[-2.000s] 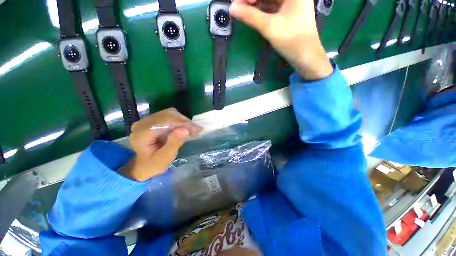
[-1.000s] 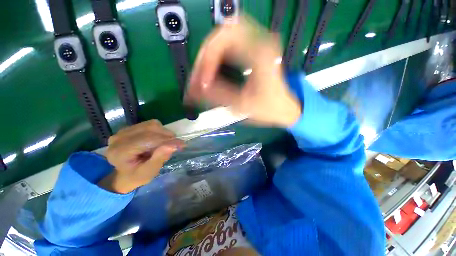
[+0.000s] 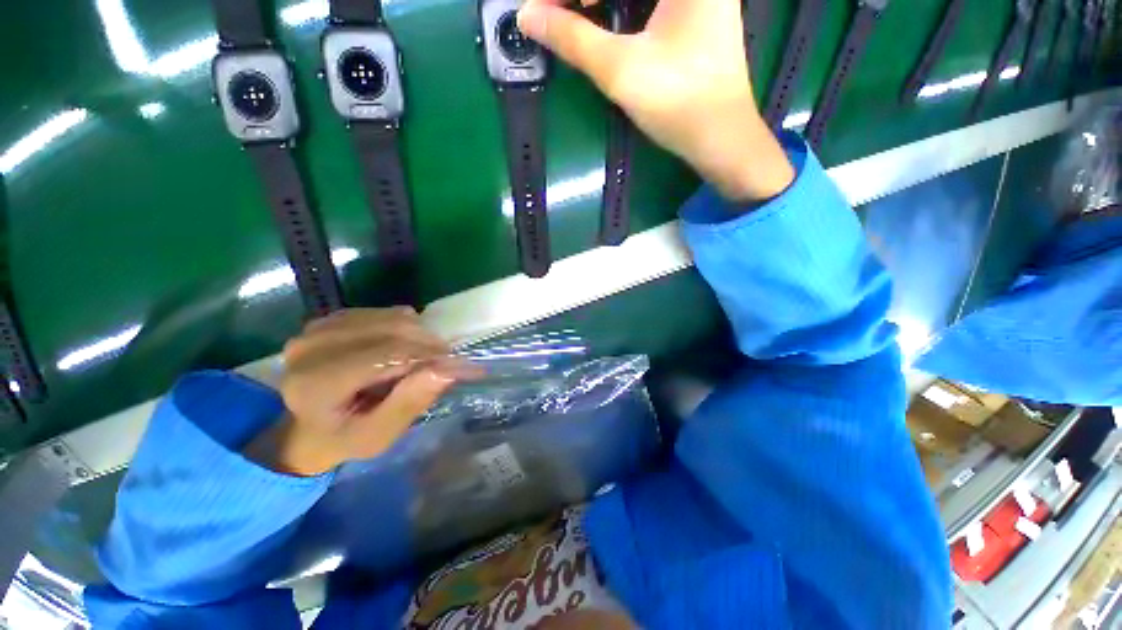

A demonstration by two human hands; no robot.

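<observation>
My left hand (image 3: 369, 379) pinches a clear glossy protective film (image 3: 523, 350) between thumb and fingers, above the near ledge. My right hand (image 3: 671, 86) is at the top centre, its thumb and fingertips at the upper right of a grey smartwatch (image 3: 517, 43) lying back up. The thumb touches or hovers over its case; whether a small film piece is at the fingertips cannot be seen. Two more smartwatches lie back up to the left, the nearer one (image 3: 363, 76) and the farther one (image 3: 256, 96), with dark straps.
Watch straps (image 3: 821, 74) lie along the green conveyor belt (image 3: 135, 234) to the right. A pale edge rail (image 3: 578, 286) crosses below. A crinkled plastic bag (image 3: 541, 449) with a white label lies before me. Another person's blue sleeve (image 3: 1027, 332) is at the right, above cartons and a red item (image 3: 999, 538).
My right hand went down toward the rail, blurred, then back up to a watch. The watches at the left have shifted right. My left hand stays low with the film.
</observation>
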